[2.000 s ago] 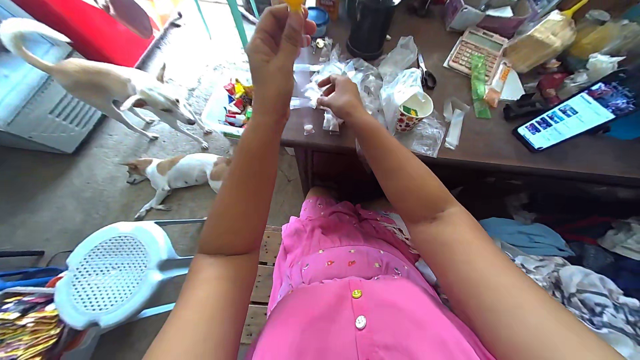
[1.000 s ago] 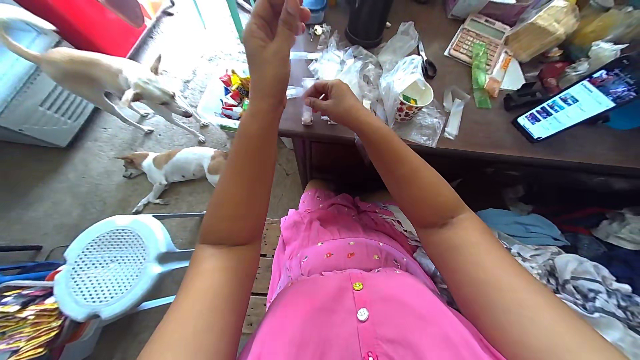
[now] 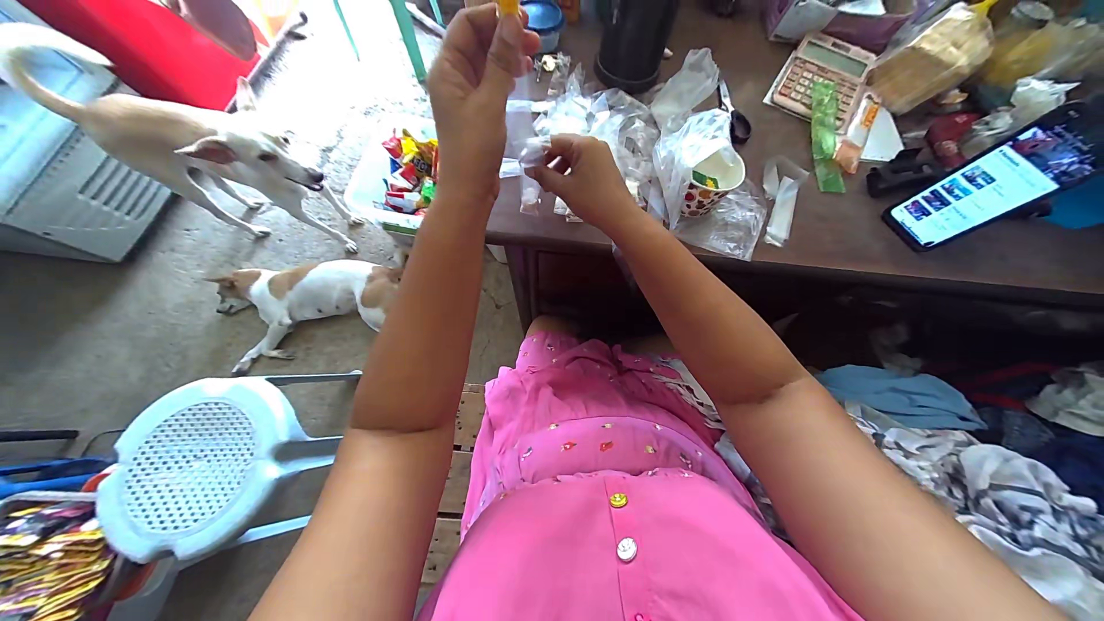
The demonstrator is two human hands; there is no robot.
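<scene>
My left hand (image 3: 483, 69) is raised at the top, its fingers pinched on the upper end of a narrow clear plastic sleeve (image 3: 520, 129) with something yellow-orange at its top. Lower down, my right hand (image 3: 586, 177) grips crumpled clear plastic (image 3: 535, 153) between thumb and fingers, beside the sleeve. Behind it lie loose clear plastic bags (image 3: 604, 116) on the brown table (image 3: 862, 241). A patterned paper cup (image 3: 716, 183) stands right of my right hand, partly in a plastic bag.
A black flask (image 3: 634, 43), a pink calculator (image 3: 824, 73), scissors (image 3: 737, 125) and a lit smartphone (image 3: 983, 185) are on the table. At left are a tub of wrapped packets (image 3: 366, 185), a standing dog (image 3: 216, 147), a lying dog (image 3: 319, 293) and a light-blue plastic stool (image 3: 194, 470).
My right hand moved down and slightly left between the two earlier frames, then back up a little. My left hand stays raised. The lying dog has kept its place.
</scene>
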